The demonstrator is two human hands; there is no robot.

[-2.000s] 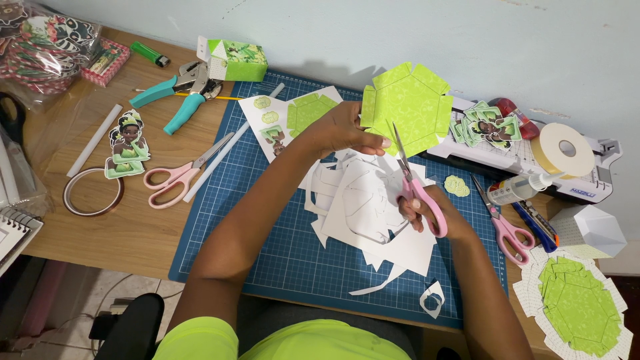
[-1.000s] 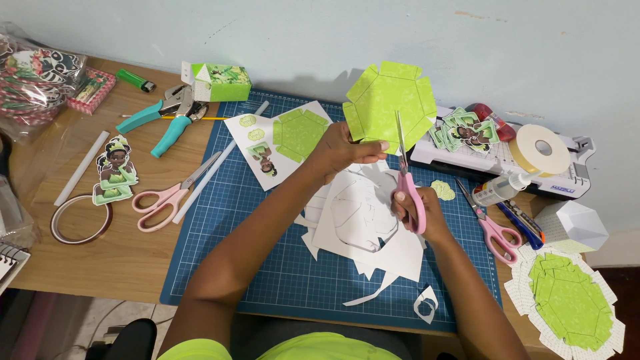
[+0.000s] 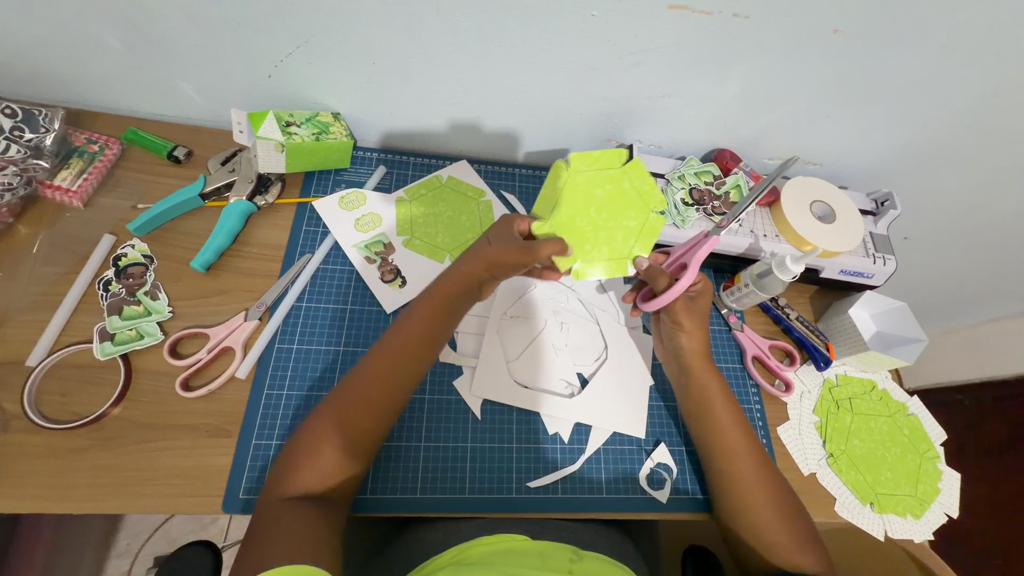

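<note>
A green patterned hexagonal paper cutout with tabs (image 3: pixel 612 212) is pinched at its lower left edge by my left hand (image 3: pixel 524 250). My right hand (image 3: pixel 676 300) holds pink-handled scissors (image 3: pixel 714 232), their blades pointing up and right, away from the paper, and its fingertips touch the cutout's lower right edge. Some tabs at the cutout's top and left are folded. Below both hands, white paper offcuts (image 3: pixel 552 352) lie on the blue cutting mat (image 3: pixel 400 448). A printed sheet with another green hexagon (image 3: pixel 444 218) rests left of my left hand.
Pink scissors (image 3: pixel 212 348), teal-handled pliers (image 3: pixel 216 232) and a tape roll (image 3: pixel 76 384) lie left. On the right are a paper trimmer (image 3: pixel 872 240), a white tape roll (image 3: pixel 822 212), a glue bottle (image 3: pixel 760 280), more pink scissors (image 3: pixel 764 356) and stacked green cutouts (image 3: pixel 880 448).
The scissors' blades, earlier at the green cutout's edge, now point up and right, clear of it. The cutout is lower, and my right hand's fingers have come to its edge.
</note>
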